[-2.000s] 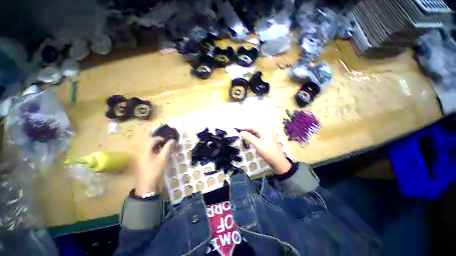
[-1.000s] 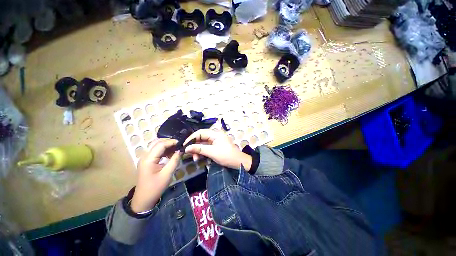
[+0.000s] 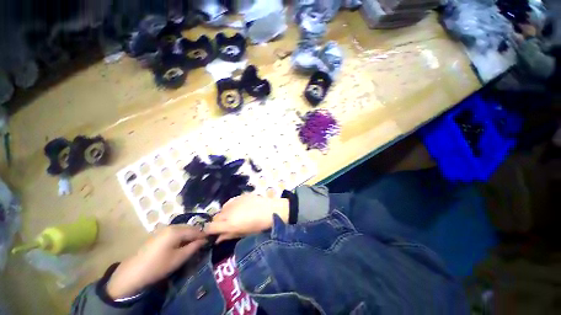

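Observation:
A black housing [image 3: 192, 219] with a pale ring is held low in front of my chest, near the white perforated tray's front edge [image 3: 136, 198]. My left hand [image 3: 154, 257] is closed on its near side. My right hand [image 3: 249, 215] meets it from the right, fingertips pressed on the housing's edge beside my left fingertips. Fingers hide part of the housing; any small part between them cannot be seen. A heap of black inserts [image 3: 212, 183] lies on the tray just beyond my hands.
A purple pile [image 3: 318, 129] lies right of the tray. Housings stand at the left [image 3: 95, 151], behind the tray [image 3: 230, 98] and near the wrapped parts [image 3: 317, 88]. A yellow squeeze bottle [image 3: 74, 235] lies at the left. A blue bin [image 3: 470, 141] is below the bench edge.
The view has shifted, so the bench things appear elsewhere. My hands, first apart with a housing in my left, came together and now meet low at my chest, with the housing's ring showing.

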